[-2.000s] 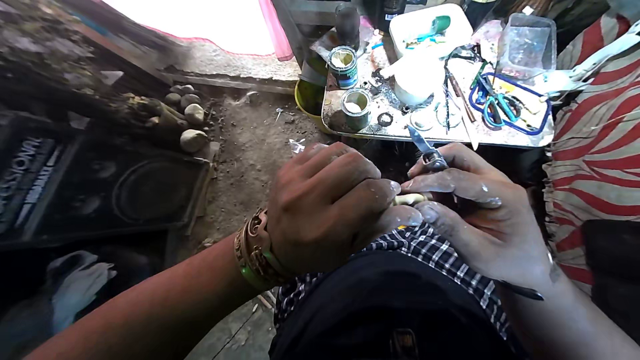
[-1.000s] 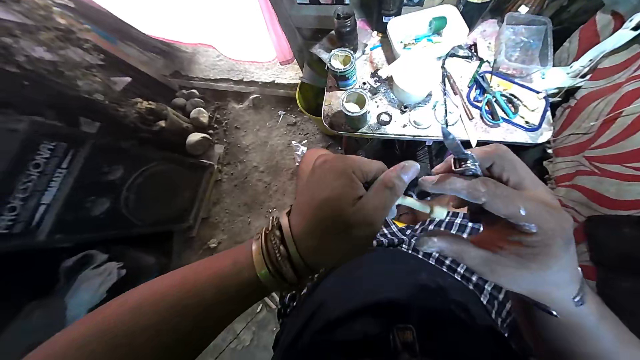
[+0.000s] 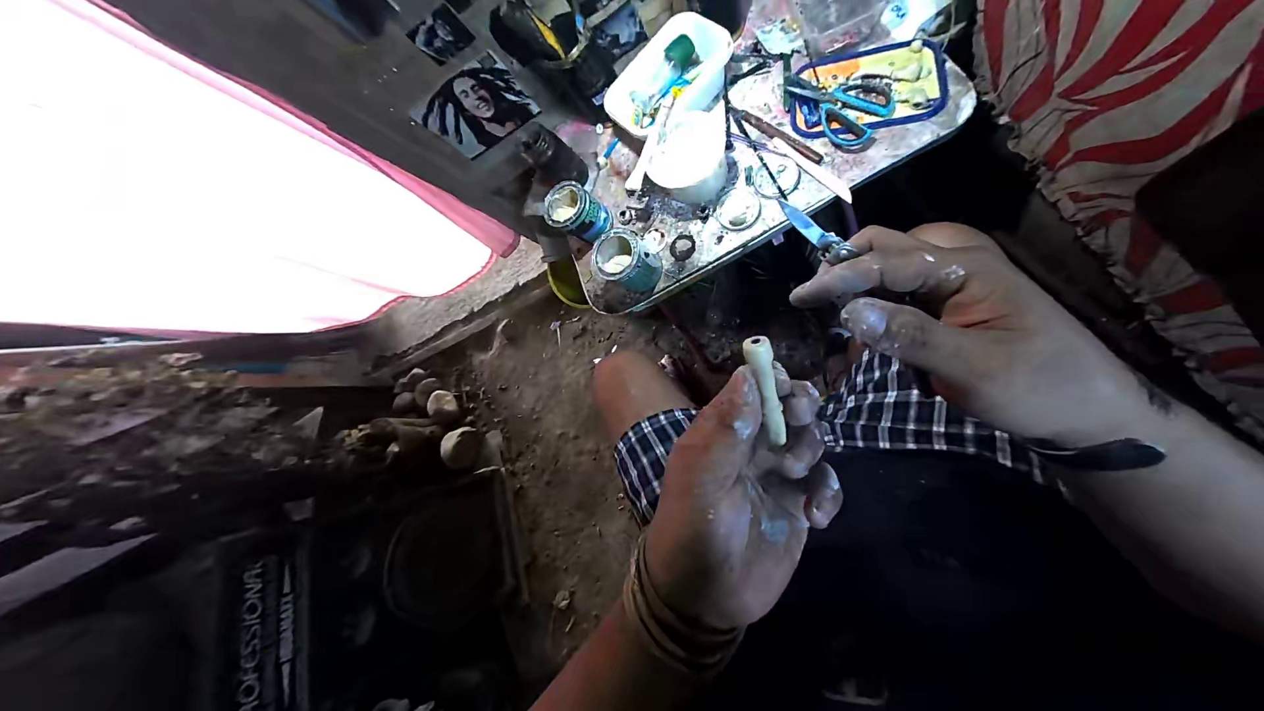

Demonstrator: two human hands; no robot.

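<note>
A small cream-coloured tube-like piece (image 3: 767, 390), with a dark hole in its upper end, stands nearly upright between the thumb and fingers of my left hand (image 3: 746, 504). White residue marks both hands. Up and to the right, my right hand (image 3: 948, 306) holds a small knife (image 3: 812, 229) by its metal handle, much of it hidden by the fingers. The blade points up and left, toward the table edge. Between the knife and the cream piece there is a gap.
On the paint-stained table (image 3: 691, 265) are two open tins (image 3: 627, 262), a white tub (image 3: 688, 158), a white container (image 3: 721, 44), blue-handled scissors (image 3: 849, 109) and a blue-rimmed tray (image 3: 940, 84). A black speaker (image 3: 434, 573) and stones (image 3: 460, 448) lie left. Red-striped fabric (image 3: 1086, 79) hangs right.
My hands have moved apart. The left palm has turned upward, bringing the cream piece upright into plain view. The knife stays in my right hand. The view has shifted noticeably.
</note>
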